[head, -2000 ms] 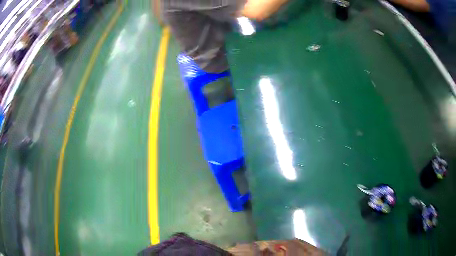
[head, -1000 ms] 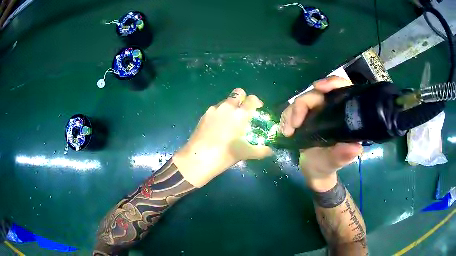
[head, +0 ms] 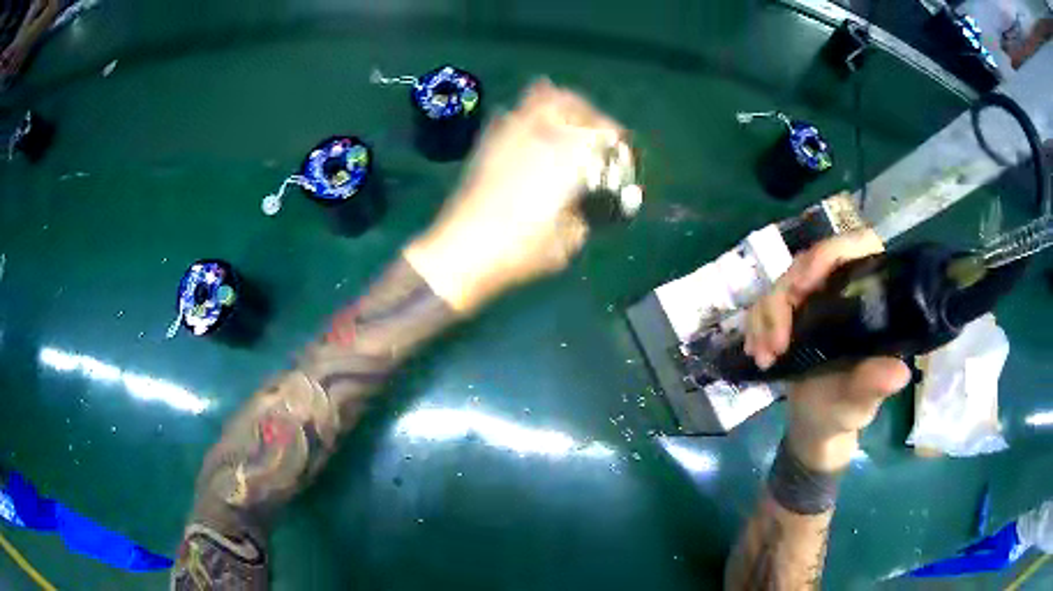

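My left hand [head: 531,191] is blurred, above the green tabletop [head: 497,381], with its fingers closed around a dark housing [head: 603,206] that has a pale end at its right side. My right hand [head: 826,329] grips a thick black electric screwdriver [head: 889,306]. The screwdriver's tip end is over the screw box [head: 704,289], which has white compartments with small dark bits in them. Whether the tip touches screws cannot be told.
Black housings with blue ring boards and pale wires stand on the left [head: 208,298], centre left [head: 336,170], top [head: 447,95] and upper right [head: 808,148]. A crumpled white bag [head: 958,387] lies right of the box. A black cable [head: 1028,121] and metal coil [head: 1016,242] are at the right.
My left hand has moved up and away from the screwdriver with the housing. The screwdriver has moved right and down over the box. The green glow is no longer visible.
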